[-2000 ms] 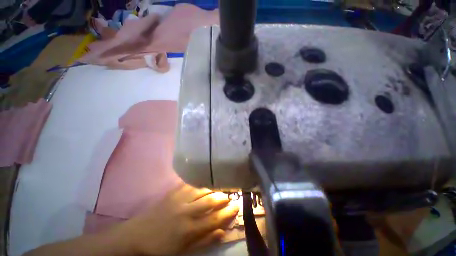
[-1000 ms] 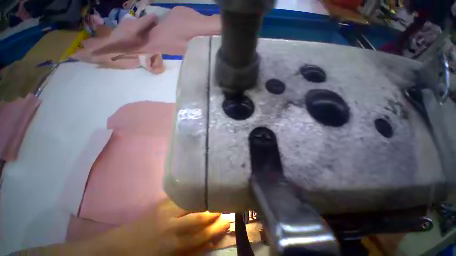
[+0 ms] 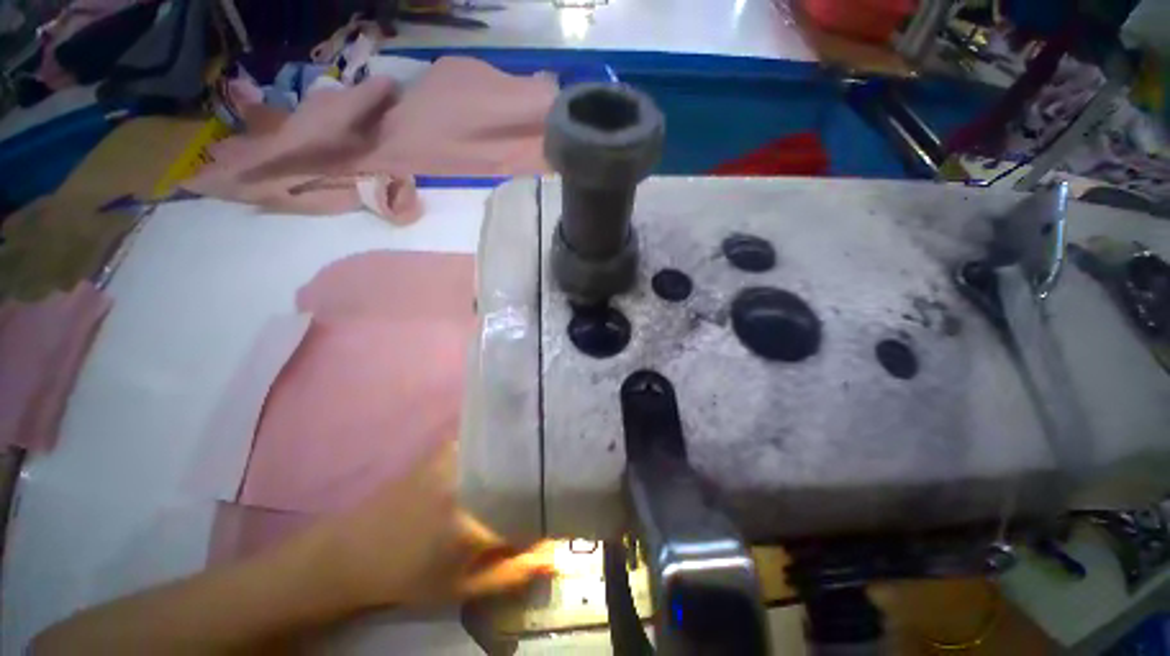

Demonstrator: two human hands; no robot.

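Note:
A pink fabric panel [image 3: 366, 410] lies flat on the white table, left of the sewing machine head [image 3: 821, 385], with its right part hidden behind the head. My left hand [image 3: 430, 538] is bare and reaches from the lower left over the panel's lower edge, its fingertips in the lamp glow beside the needle area [image 3: 584, 557]. The fingers are blurred and partly hidden by the head, so I cannot tell whether they grip cloth. My right hand is not in view.
Pink cloth [image 3: 449, 115] lies behind, by a blue tray [image 3: 731, 109]. A small curled pink piece [image 3: 391, 197] lies at the table's back edge. Another pink piece [image 3: 45, 365] is at far left. A shiny metal lever [image 3: 699, 551] stands before the head.
The view has tilted up, showing more behind the machine. My left hand has pulled back slightly left from the needle area, and its fingers look more bunched. The panel lies much as before.

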